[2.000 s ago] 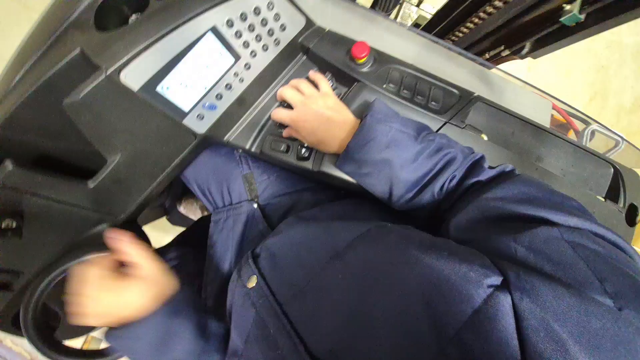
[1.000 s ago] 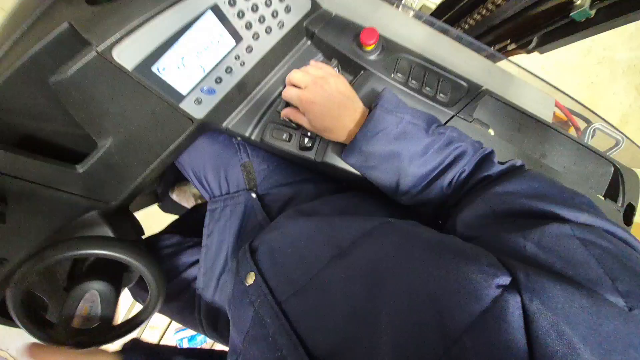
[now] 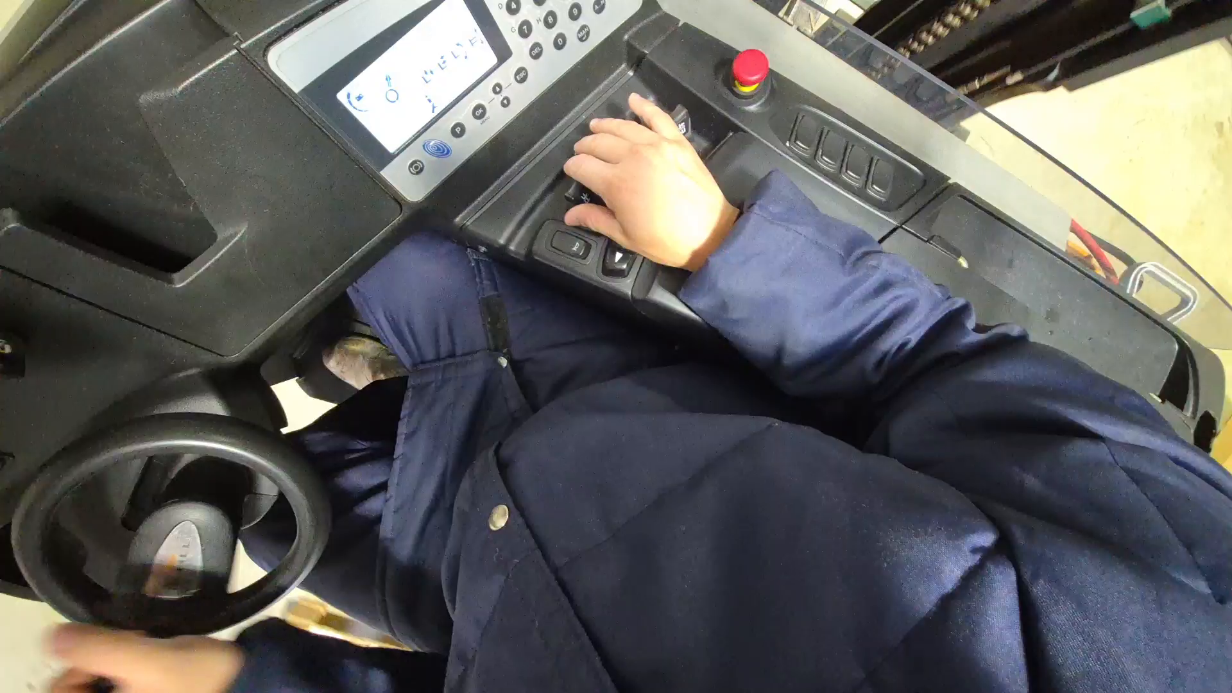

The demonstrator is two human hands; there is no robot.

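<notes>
My right hand (image 3: 650, 183) lies palm down over a group of black control levers (image 3: 681, 120) on the armrest console, fingers curled over them and mostly hiding them. Its thumb is beside a black rocker switch (image 3: 617, 258). At the lower left is a black steering wheel (image 3: 173, 433) with a light emblem on its hub. Blurred, my left hand (image 3: 144, 659) is just below the wheel's lower rim; whether it touches the wheel or a dark thing under the fingers, I cannot tell.
A lit display (image 3: 419, 67) and keypad (image 3: 549, 24) adjoin the console. Beyond the levers stand a red emergency stop button (image 3: 750, 69) and a row of black switches (image 3: 842, 154). A clear panel (image 3: 1020, 144) borders the far side, with mast chains (image 3: 943, 29) behind.
My left hand, raised over the steering wheel two seconds ago, is now at its lower rim. My right hand stays on the levers, its fingers more spread than one second ago.
</notes>
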